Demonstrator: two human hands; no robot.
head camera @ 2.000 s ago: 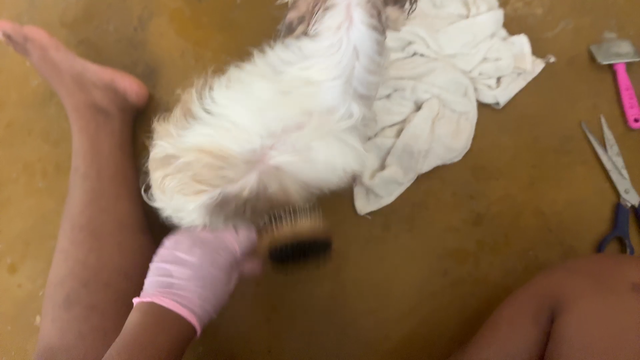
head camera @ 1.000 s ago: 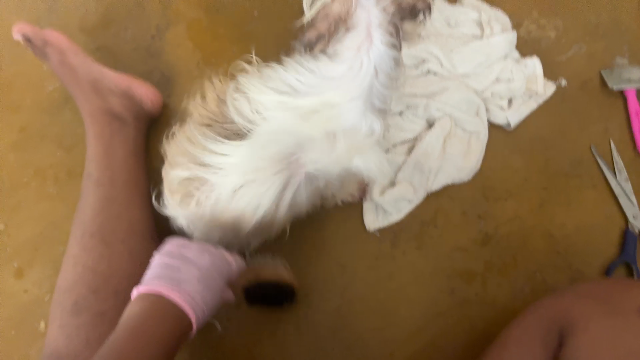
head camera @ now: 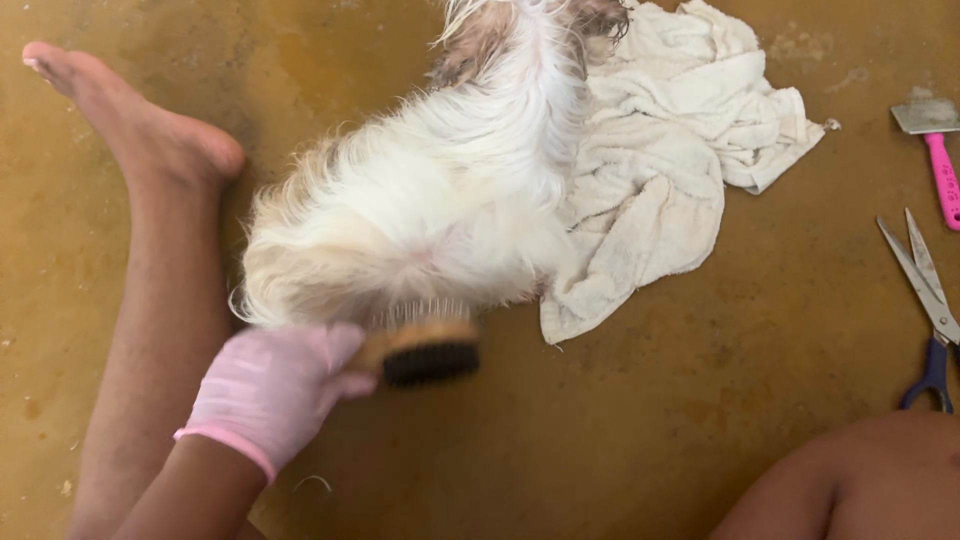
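Observation:
My left hand [head camera: 274, 390], in a pink glove, grips the handle of a double-sided wooden grooming brush [head camera: 431, 341]. The brush's metal pins meet the fur at the lower edge of a long-haired white and tan dog [head camera: 420, 195], while its black bristles face away from the animal. The dog lies stretched over the floor, its upper end cut off by the top of the view. A crumpled off-white towel [head camera: 660, 165] lies against its right side, partly under it. My right hand is out of view.
On the brown floor at the right lie a flat-headed grooming rake with a pink handle [head camera: 941, 176] and partly open scissors [head camera: 926, 292] with dark blue handles. A bare leg [head camera: 172, 247] stretches along the left, and a bent knee [head camera: 862, 480] fills the lower right corner.
The brush was lower and left of its present place one second ago, off the fur; it has moved right and up against the dog. My left hand has kept its grip.

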